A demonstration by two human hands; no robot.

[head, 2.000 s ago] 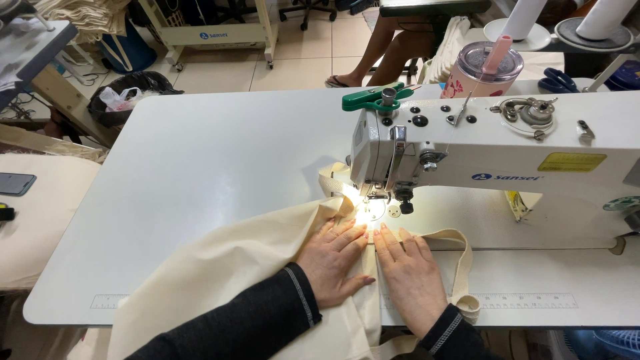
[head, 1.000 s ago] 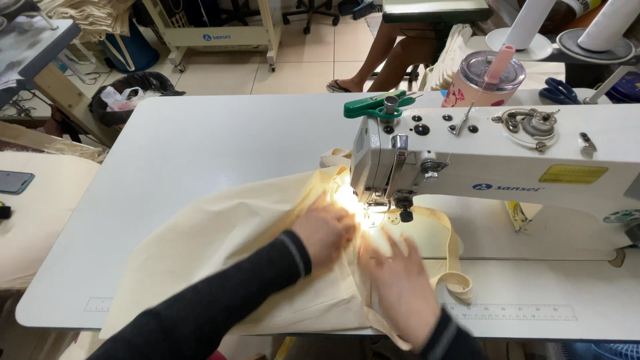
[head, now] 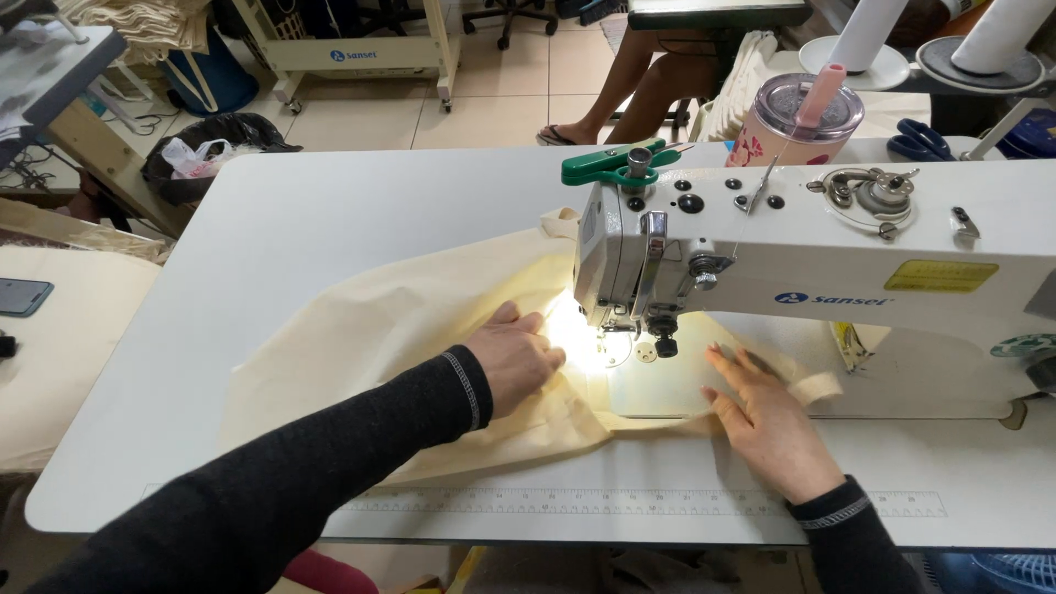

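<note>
Cream fabric (head: 355,330) lies spread over the white table, its right part beside the lit needle area of a Sansei sewing machine (head: 742,231). My left hand (head: 516,355) grips the fabric with curled fingers, just left of the presser foot area, where glare hides detail. A fabric strap (head: 660,423) runs from the fabric's lower right corner towards the right. My right hand (head: 763,412) lies over this strap, fingers spread, right of the needle plate (head: 645,352); its grip on the strap cannot be made out. Green thread snips (head: 610,165) rest on the machine head.
A ruler scale (head: 627,502) runs along the table's front edge. Behind the machine stand a pink lidded tumbler (head: 792,124), dark-handled scissors (head: 920,140) and white thread cones (head: 998,33). A seated person's legs (head: 643,78) show beyond. A phone (head: 23,297) lies at the left.
Both hands were flat on the fabric before the needle; they have moved apart, the right one to the right. The fabric's near part no longer hangs over the table's front edge.
</note>
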